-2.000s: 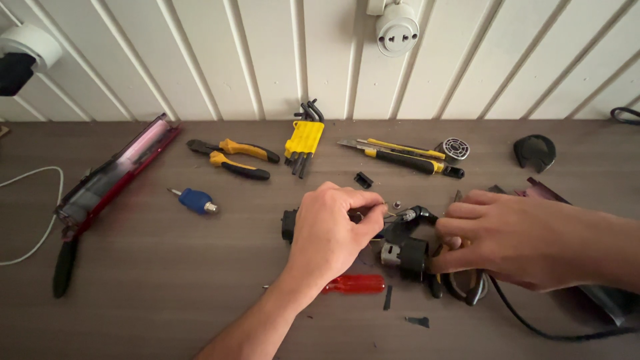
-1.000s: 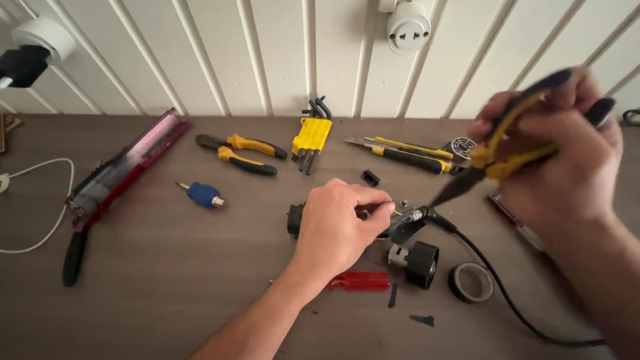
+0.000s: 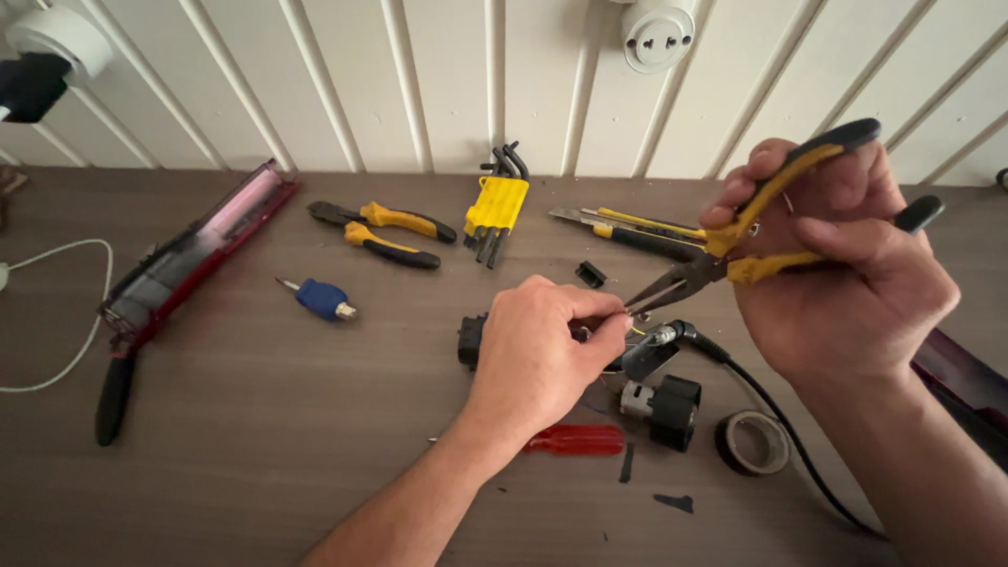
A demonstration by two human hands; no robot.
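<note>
My right hand point(image 3: 843, 260) holds long-nose pliers point(image 3: 720, 256) with yellow and black handles, spread apart. Their tips reach the fingertips of my left hand point(image 3: 551, 339), which pinches a thin piece, probably a wire; the fingers mostly hide it. Just right of those fingertips, a yellow wire point(image 3: 639, 331) runs by a black power cord point(image 3: 728, 358) with a swivel end. Below lie a small motor in a black housing point(image 3: 673, 409) and a roll of black tape point(image 3: 752, 442). A red-handled screwdriver point(image 3: 579, 439) lies partly behind my left wrist.
Diagonal pliers point(image 3: 390, 236), a blue stubby screwdriver point(image 3: 321, 299), a yellow hex key holder point(image 3: 498, 206) and utility knives point(image 3: 642, 236) lie along the back. A dark red casing half point(image 3: 197, 252) rests at the left. Tape scraps point(image 3: 675, 502) lie in front; wall sockets point(image 3: 657, 38) are behind.
My right hand has picked up the long-nose pliers and brought their tips to my left fingertips. My left hand stays in about the same place, still pinching.
</note>
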